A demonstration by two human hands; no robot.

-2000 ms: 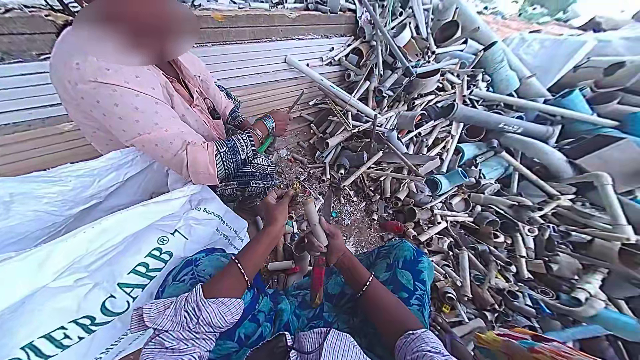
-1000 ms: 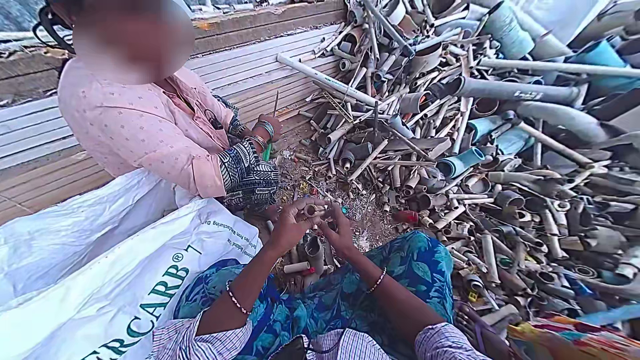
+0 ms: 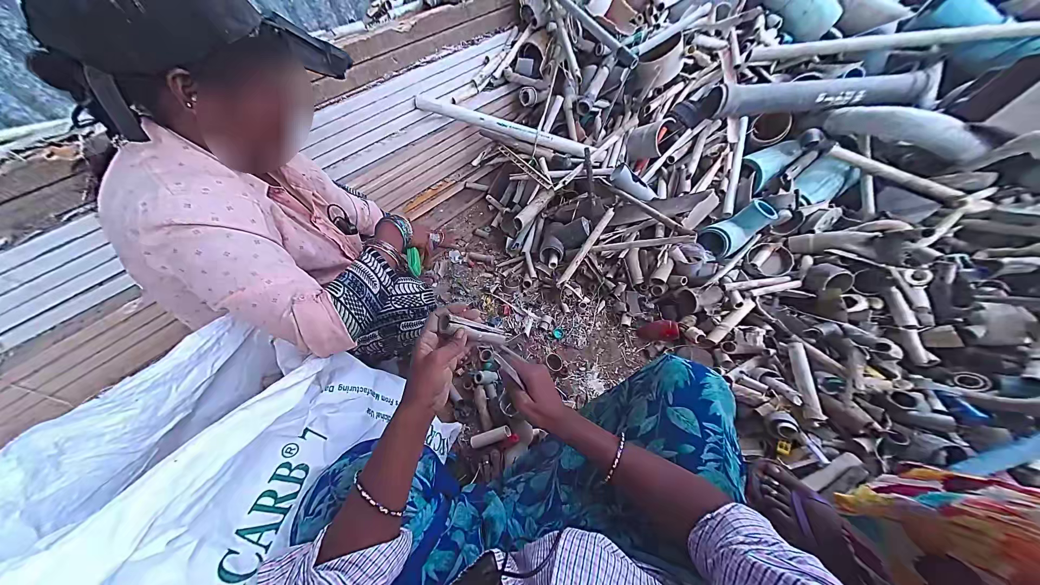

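My left hand (image 3: 436, 357) grips a short grey plastic pipe piece (image 3: 475, 330) with an open end toward the left, held above the littered ground. Close on its right, my right hand (image 3: 532, 390) is closed around a thin, flat grey piece (image 3: 510, 370), whose exact kind I cannot tell. The tip of this piece lies near the pipe's right end. Below both hands, short pipe offcuts (image 3: 490, 437) and small fittings lie on the ground in front of my lap.
A large heap of plastic pipes and fittings (image 3: 731, 227) spreads across the right. White printed sacks (image 3: 325, 422) lie at lower left. A co-worker in a pink shirt (image 3: 211, 236) sits at left, beside stacked long strips (image 3: 366, 122). A sandalled foot (image 3: 788, 504) is at lower right.
My hands, close together around a pipe piece one second ago, are now slightly apart, the left on the pipe and the right on a thin piece. The view has shifted somewhat.
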